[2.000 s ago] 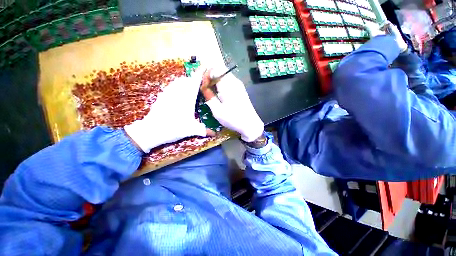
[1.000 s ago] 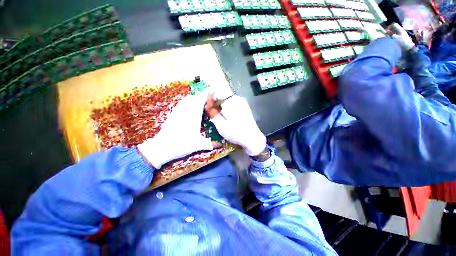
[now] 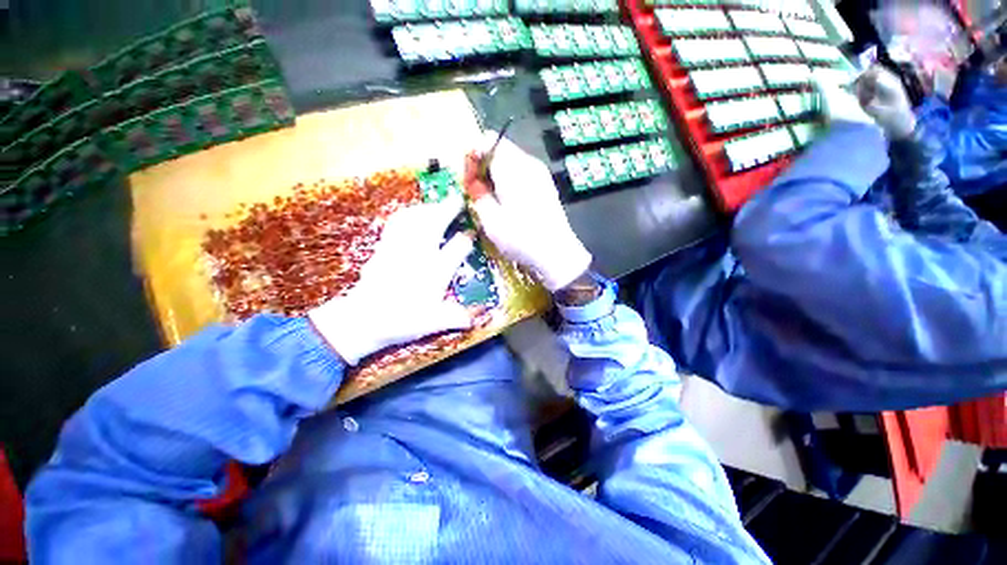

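Observation:
A green PCB panel (image 3: 477,283) lies at the right edge of the yellow board (image 3: 320,137), its upper end showing above my gloved fingers. My left hand (image 3: 400,278), in a white glove, rests on the panel's left side with its fingers spread along it; the fingertips partly hide the panel. My right hand (image 3: 528,210), also gloved with bare fingertips, is just right of the panel and holds a slim dark pointed tool (image 3: 499,146) that sticks up and right. Red-brown leaded components (image 3: 315,245) lie in a thick patch on the board, left of and under my left hand.
Dark green PCB panels (image 3: 155,94) lie in rows at the upper left. Paler panels (image 3: 616,163) lie in columns beyond the board. A red tray (image 3: 738,190) with panel strips stands to the right. A coworker's blue sleeve (image 3: 823,204) and hands are close on the right.
My right hand has moved slightly up and away from my left, uncovering more of the panel. The tool shows again. The coworker's hands have shifted over the red tray.

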